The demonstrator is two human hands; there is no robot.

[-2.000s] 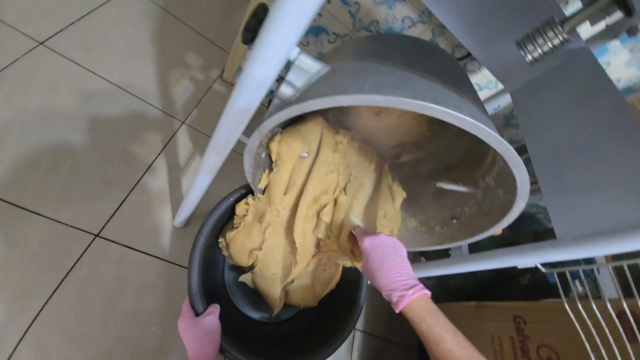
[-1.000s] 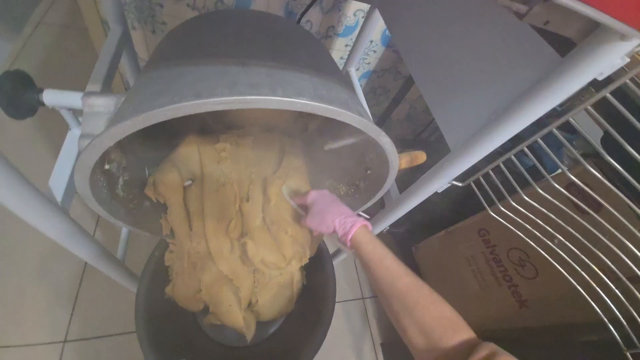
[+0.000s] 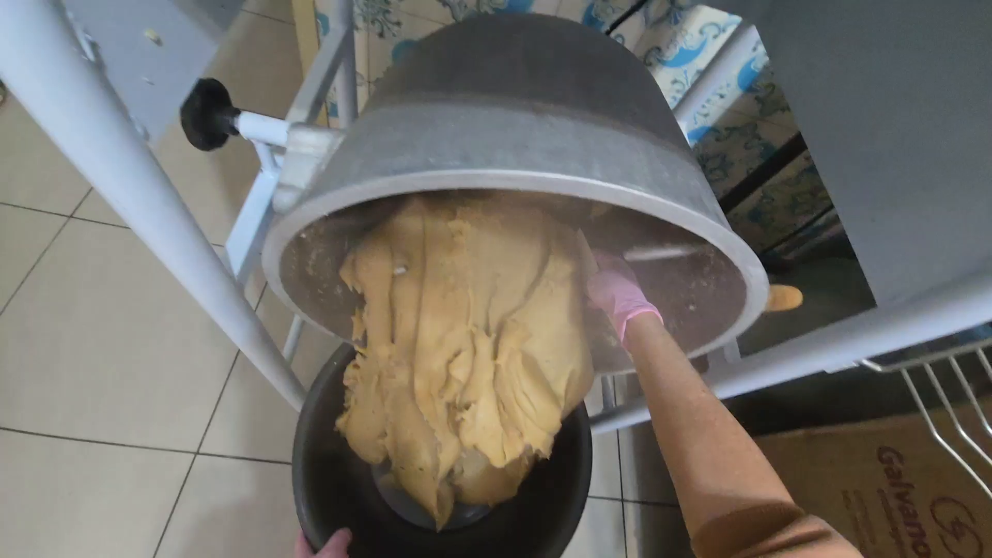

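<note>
A large metal mixing bowl (image 3: 519,147) is tipped on its side, its mouth facing me. Thick tan dough (image 3: 473,333) hangs out over its lower rim into a black basin (image 3: 570,473) below. My right hand (image 3: 616,294), in a pink glove, reaches inside the metal bowl against the dough's right side; its fingers are mostly hidden, and whether it grips anything does not show. At the bottom edge my left hand (image 3: 324,545), also pink-gloved, holds the basin's near left rim, with only its fingers showing.
Pale metal frame legs (image 3: 155,201) stand at both sides of the bowl. A black knob (image 3: 208,115) juts out at the left. A wire rack (image 3: 949,403) and a printed cardboard box (image 3: 876,480) are at lower right, a patterned tiled wall (image 3: 697,70) behind, and floor tiles (image 3: 116,372) at left.
The dough hangs farther out over the basin than two seconds ago. My right hand has moved from the dough's front to its right side, deeper in the bowl. The view has shifted.
</note>
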